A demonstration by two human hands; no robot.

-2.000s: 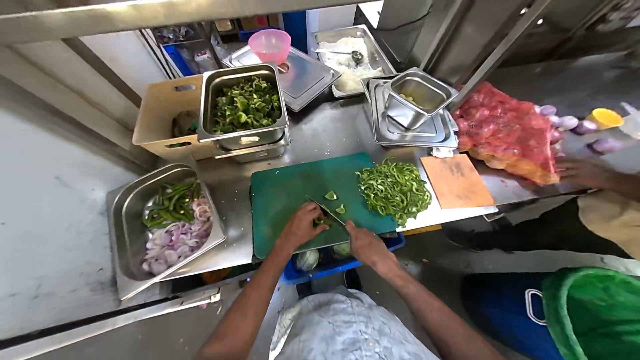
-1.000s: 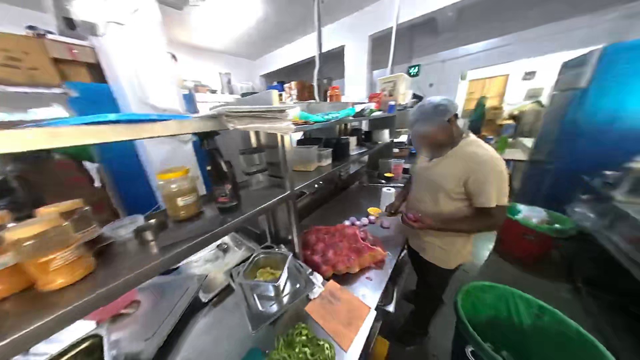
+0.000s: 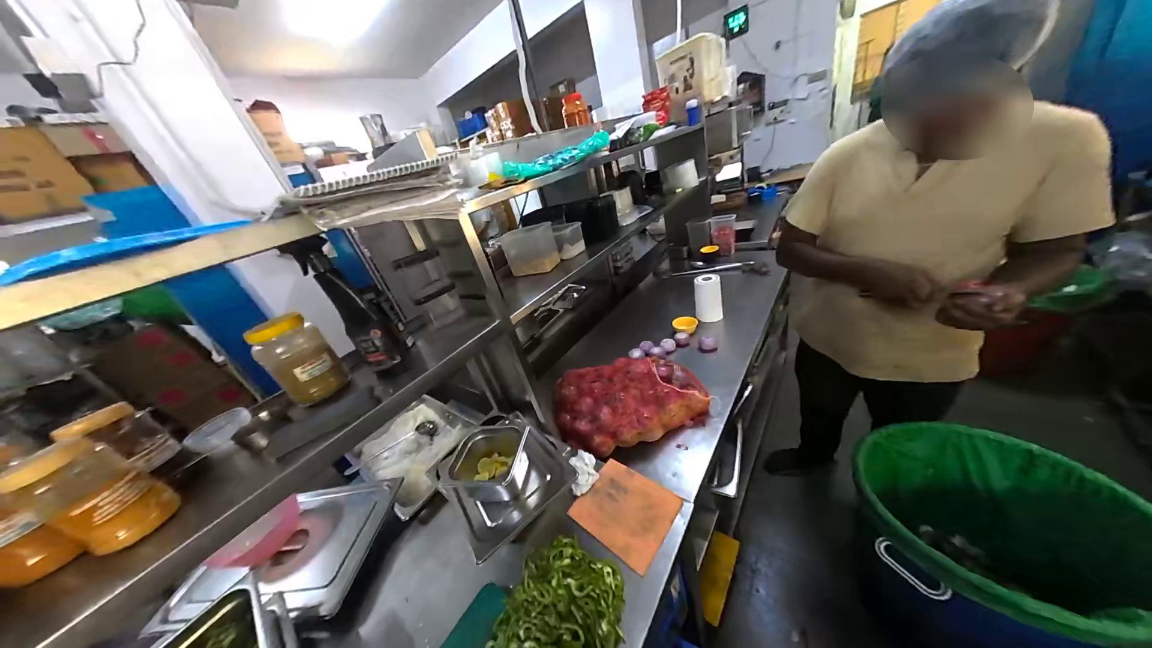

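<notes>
Neither my left hand nor my right hand shows in the head view now. Sliced green peppers (image 3: 562, 598) lie heaped at the bottom edge, beside a corner of the green cutting board (image 3: 475, 616). Right of the heap is an orange cloth (image 3: 627, 515) on the steel counter. Behind it a red mesh sack of onions (image 3: 621, 405) lies with its mouth toward several loose onions (image 3: 667, 346) and a yellow bowl (image 3: 685, 325). Lemon pieces (image 3: 492, 465) sit in a small steel pan left of the cloth.
A co-worker (image 3: 945, 234) stands at the right, hands together around something reddish. A large bin with a green liner (image 3: 999, 531) stands on the floor in front of them. Steel shelving (image 3: 387, 400) with a yellow-lidded jar (image 3: 297, 358) and a spray bottle (image 3: 360, 315) runs along the left.
The view has swung up and to the right, off my hands. Two seconds ago my hands were on the green board, the right with a knife at cut green pieces.
</notes>
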